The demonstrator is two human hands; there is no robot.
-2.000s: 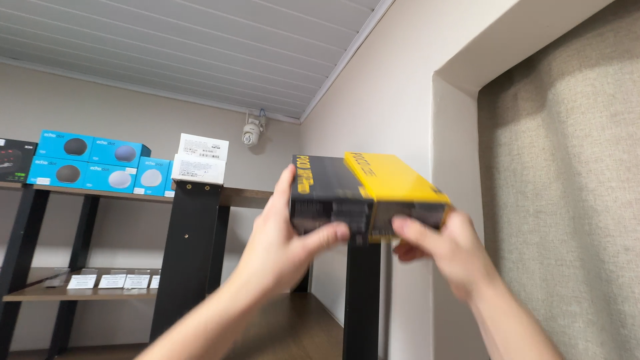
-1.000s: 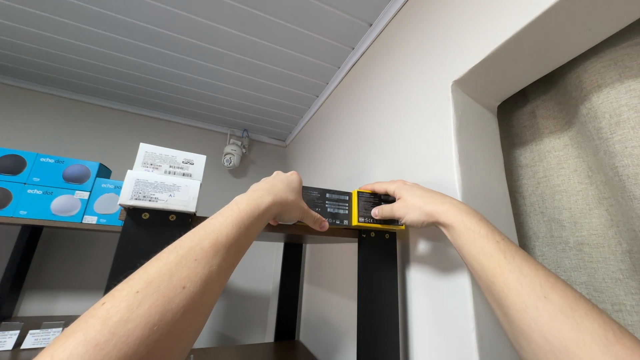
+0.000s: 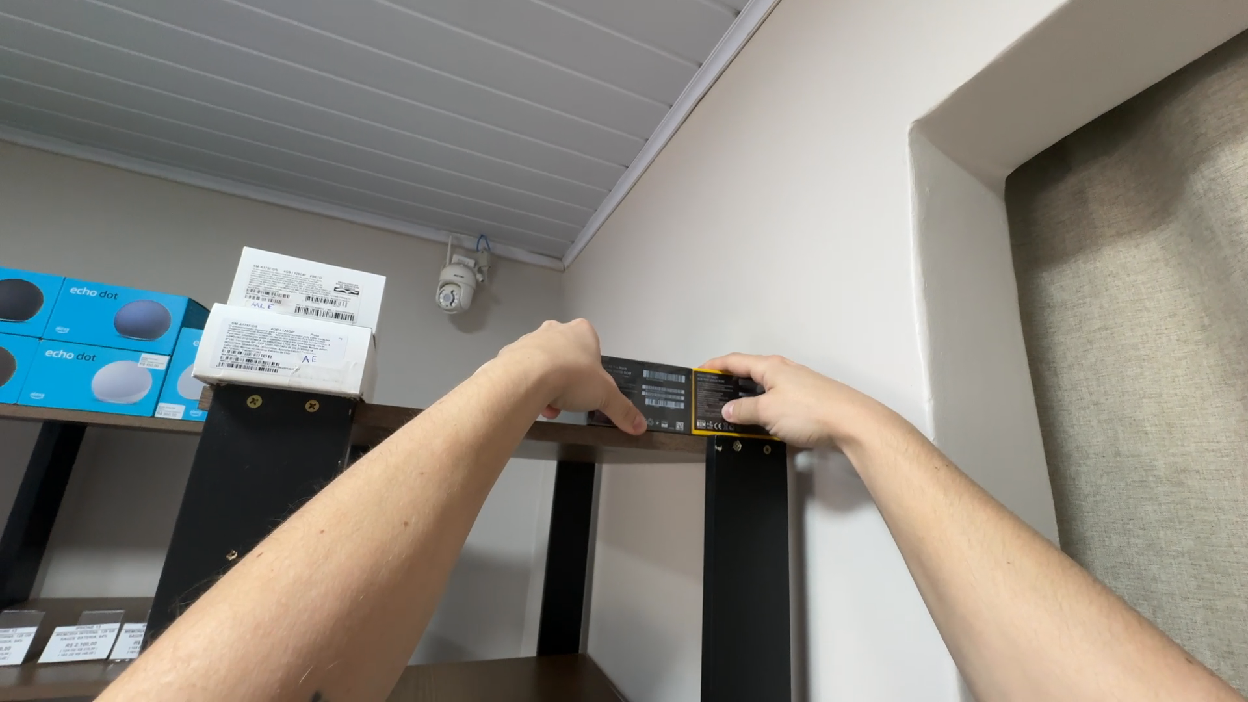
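Two slim cardboard phone boxes rest side by side at the right end of the top wooden shelf (image 3: 634, 441), printed end faces toward me. My left hand (image 3: 570, 375) grips the black box (image 3: 665, 395) at its left side, thumb on the end face. Around the right side of the yellow-edged box (image 3: 715, 402) my right hand (image 3: 785, 398) is closed, its thumb on the dark end panel. The two boxes touch each other. Their tops and far ends are hidden from this low angle.
Two white boxes (image 3: 283, 346) are stacked above a black upright (image 3: 278, 468); blue Echo Dot boxes (image 3: 97, 375) stand further left. A white security camera (image 3: 458, 283) hangs in the corner. The wall (image 3: 838, 253) and a curtain (image 3: 1141, 370) lie to the right.
Two seconds ago both hands held the boxes up in the air, the yellow top showing. By one second ago the boxes were at the shelf's right end, where both hands still hold them.
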